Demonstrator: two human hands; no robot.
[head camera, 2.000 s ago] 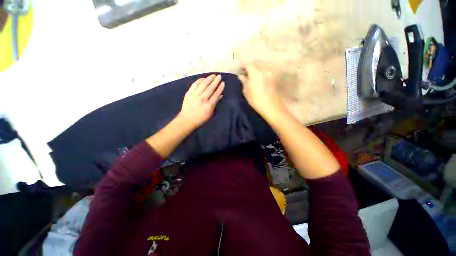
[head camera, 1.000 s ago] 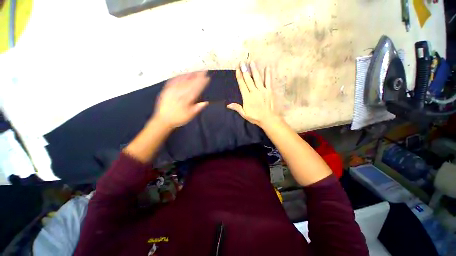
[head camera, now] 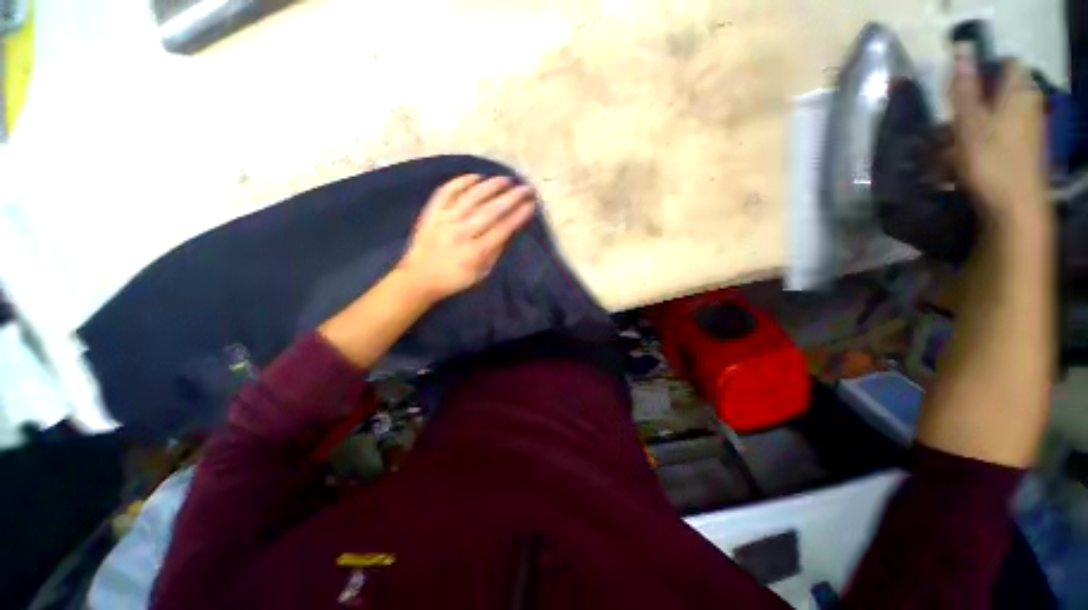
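The dark jacket front panel (head camera: 322, 226) lies along the table's near edge, its curved end to the right. My left hand (head camera: 469, 234) lies flat on it near that end, fingers apart and holding nothing. My right hand (head camera: 1000, 137) is at the far right, blurred, around the black handle of the steam iron (head camera: 861, 119). The handle's front tip shows beyond my fingers. The iron's silver pointed soleplate is over the pale grey perforated mat (head camera: 808, 203). My palm hides most of the handle.
The stained cream worktable (head camera: 668, 143) spreads ahead. A grey metallic block (head camera: 215, 22) lies at the top left, and a yellow piece (head camera: 18, 72) at the left rim. A red container (head camera: 752, 375) and a white surface with a dark patch (head camera: 835, 518) are below the table edge.
My right hand has left the panel and moved right to the iron's handle. My left hand has come to rest nearer the panel's curved end. The view has shifted, showing more of the red container.
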